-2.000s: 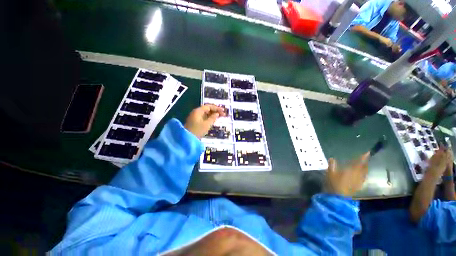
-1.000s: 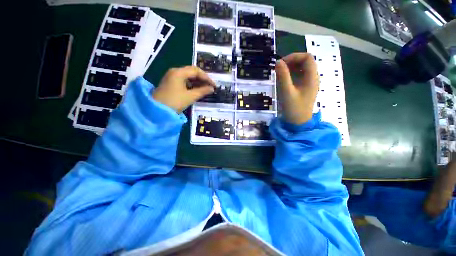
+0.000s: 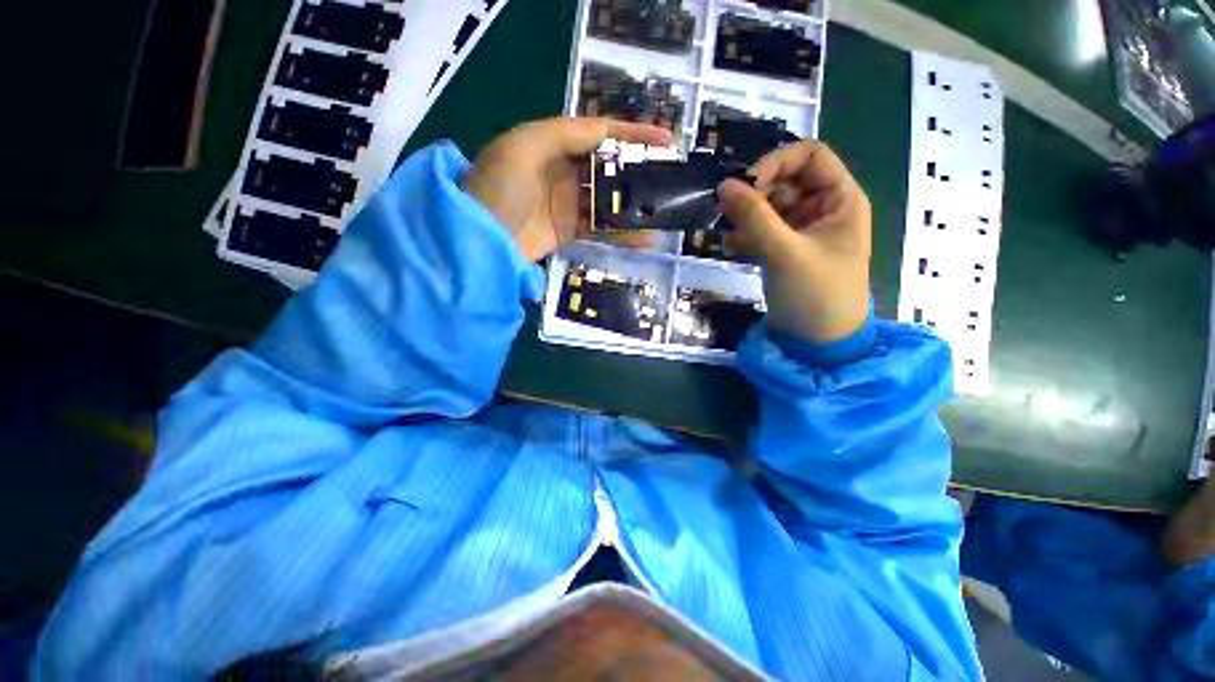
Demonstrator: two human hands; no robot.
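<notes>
My left hand [image 3: 540, 180] holds a dark circuit board [image 3: 610, 189] with gold and silver patches above the tray. My right hand [image 3: 810, 233] pinches the right end of a flat black sticker [image 3: 673, 191], which lies over or just above much of the board; whether it is stuck down cannot be told. The white component tray [image 3: 566, 328] lies beneath both hands, with boards in its two columns of pockets. The hands and the held board hide some middle pockets.
White sticker sheets [image 3: 367, 160] with black shapes lie at left, beside a smartphone [image 3: 169, 83]. A white liner with small dark specks [image 3: 949, 227] lies at right. A dark round lamp or magnifier head [image 3: 1179, 193] stands at far right. Another person's blue sleeve [image 3: 1066, 573] shows at lower right.
The left hand has lifted a board from the tray area. The right hand has brought the black sticker from the right onto or close over it. The view has shifted, moving the tray up and right.
</notes>
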